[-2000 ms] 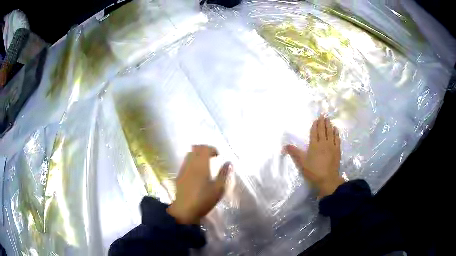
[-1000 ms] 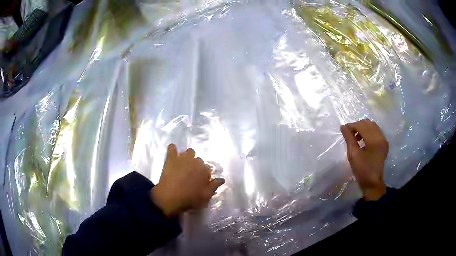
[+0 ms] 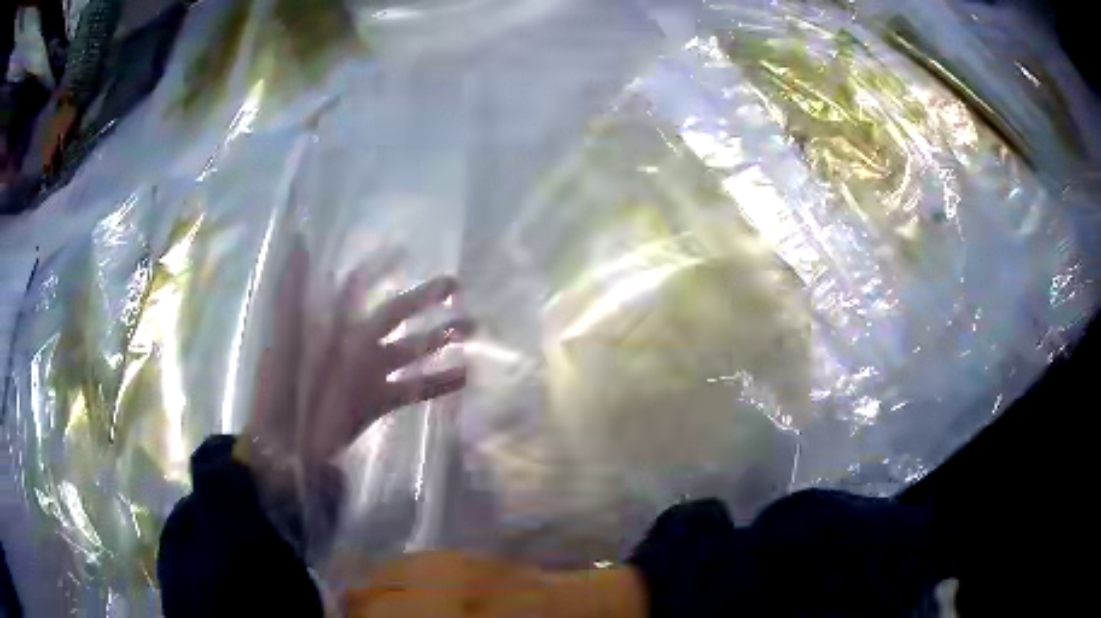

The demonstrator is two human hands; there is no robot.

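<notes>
A large, shiny clear plastic bag (image 3: 465, 181) lies spread in front of me, with a whitish sheen and a blurred yellowish patch in its middle. My left hand (image 3: 356, 356) is left of centre, seen hazily through the plastic, so a layer of film lies over it. Its fingers are apart and point right. My right hand (image 3: 483, 586) is at the bottom edge, reaching leftward across the front. It is blurred and cut off by the picture's edge, and its fingers cannot be made out. No garment can be made out.
Crumpled clear plastic with yellow-green areas (image 3: 845, 133) lies at the upper right. More shiny plastic with yellowish streaks (image 3: 157, 326) lies at the left. Dark and grey items (image 3: 79, 91), too blurred to name, are at the upper left.
My left hand has moved left and is under the film, fingers spread. My right hand has come from the right down to the bottom centre. The middle plastic has shifted, showing a yellowish patch.
</notes>
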